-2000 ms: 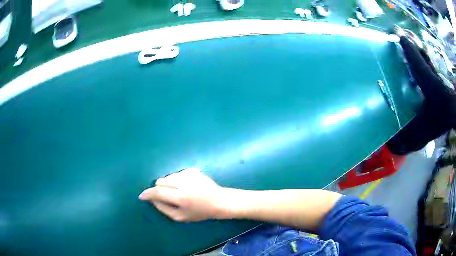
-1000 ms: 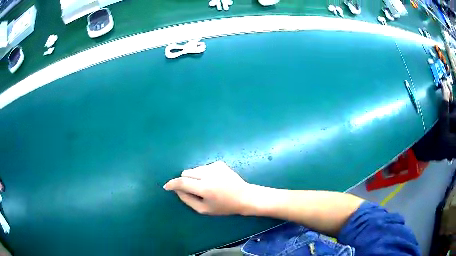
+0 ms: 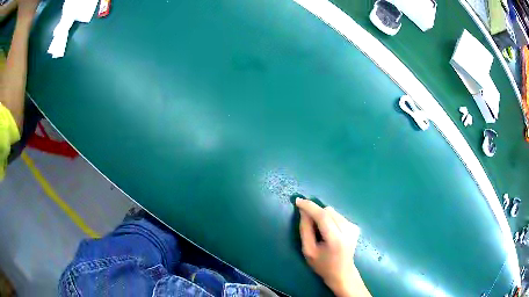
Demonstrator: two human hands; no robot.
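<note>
My right hand [image 3: 329, 241] is at the lower middle, over the glossy green table [image 3: 191, 69]. Its fingers are curled, with thumb and forefinger close together. A small dark patch shows at the fingertips; I cannot tell if it is shadow or something held. Small specks lie on the table by the hand. My left hand is not in view. A white coiled cable [image 3: 414, 112] lies beside the white stripe [image 3: 400, 72] at the upper right.
Beyond the stripe are whitish-dark oval cases [image 3: 386, 17], a white angular box [image 3: 474, 61] and small white pieces [image 3: 466, 116]. At the upper left lie a white item [image 3: 68, 23] and another person's bare arm [image 3: 16, 64]. A red object [image 3: 52, 142] stands below the table edge.
The view has turned left, so the cable and stripe now show at the right and another person's arm has appeared at the left. My right hand remains over the table, fingers still curled.
</note>
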